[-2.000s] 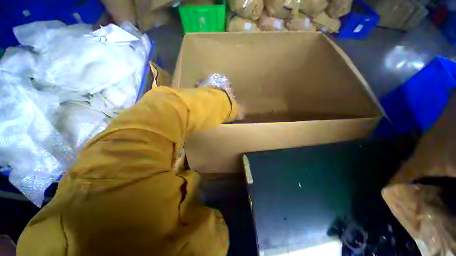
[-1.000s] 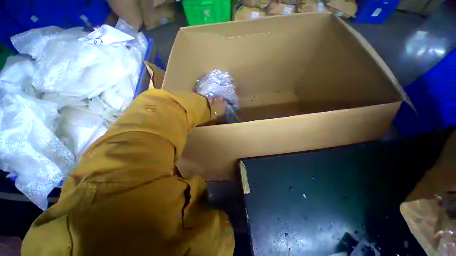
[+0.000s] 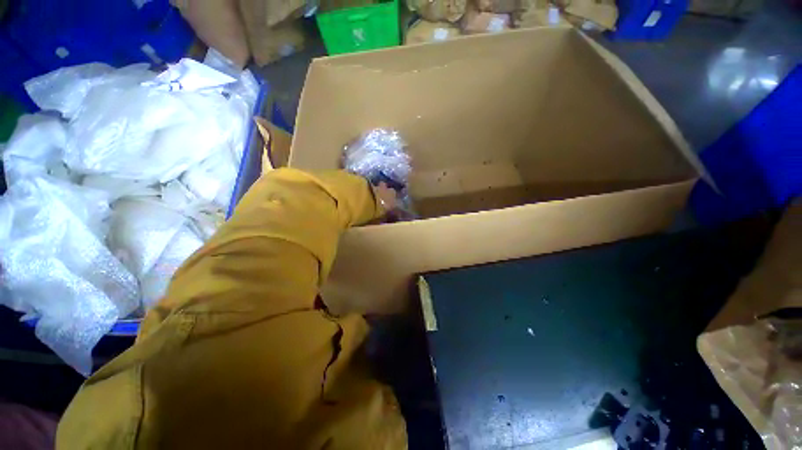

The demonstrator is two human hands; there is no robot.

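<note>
A large open cardboard carton (image 3: 528,215) stands in front of me, beyond the bench. My left arm, in a mustard sleeve, reaches over its near wall. My left hand (image 3: 384,200) is inside at the near left corner, small, blurred and partly hidden by the sleeve and carton wall. It touches a shiny clear plastic wrap (image 3: 378,151) with something dark at its lower part. Whether the fingers grip it cannot be told. My right hand is not in view.
Whitish bubble wrap (image 3: 132,132) heaps over a blue crate (image 3: 249,145) at left. A dark bench (image 3: 510,352) with small black parts (image 3: 637,426) is at lower right, beside a brown sack (image 3: 756,369). Green and blue crates and sacks stand behind.
The view has shifted a little. My left hand has drawn from the right of the wrap back to its near side, and more of the wrap shows.
</note>
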